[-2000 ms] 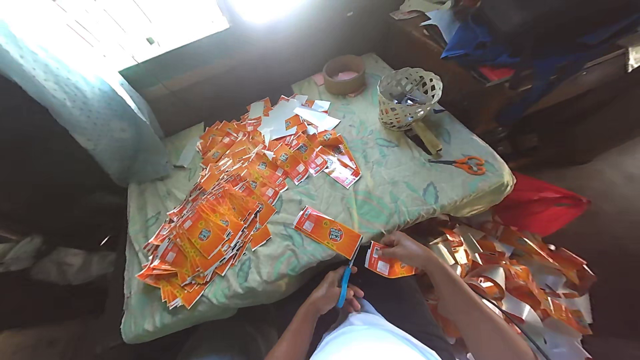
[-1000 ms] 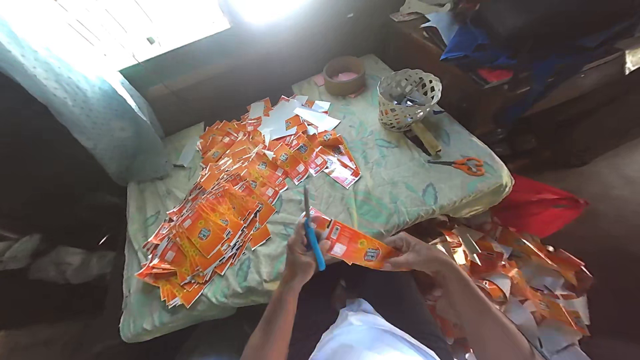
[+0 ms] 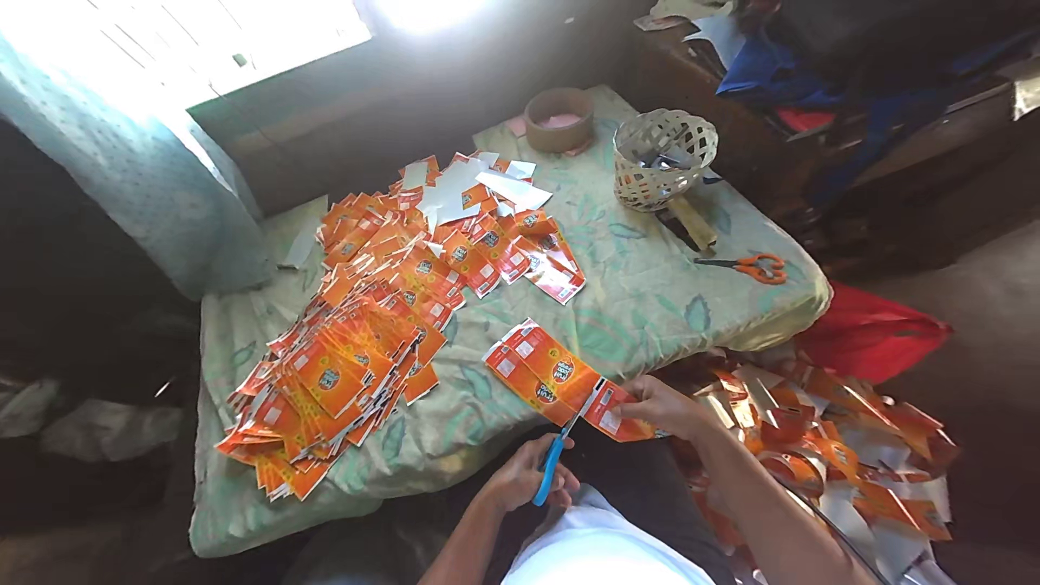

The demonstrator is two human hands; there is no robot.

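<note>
My left hand point(image 3: 532, 479) holds blue-handled scissors point(image 3: 550, 470), their blades at a printed orange strip. My right hand point(image 3: 662, 406) grips the right end of this orange strip point(image 3: 601, 406) at the table's front edge. Two overlapping orange printed pieces point(image 3: 540, 370) lie on the cloth, reaching up to the scissors' blades; whether they are still joined to the strip I cannot tell. To their left spreads a large heap of orange printed pieces point(image 3: 349, 357), with white sheets point(image 3: 455, 191) at its far end.
A green patterned cloth point(image 3: 650, 301) covers the table. Toward its back right are a tape roll point(image 3: 559, 122), a woven basket point(image 3: 662, 158) with small things inside and orange-handled scissors point(image 3: 751, 266). Beside the table, low at the right, lie orange offcuts point(image 3: 837, 455) and red material point(image 3: 877, 329).
Since a second ago, my left hand and the blue scissors have moved down and right, to the strip in my right hand. Orange pieces now lie on the cloth beyond the scissors.
</note>
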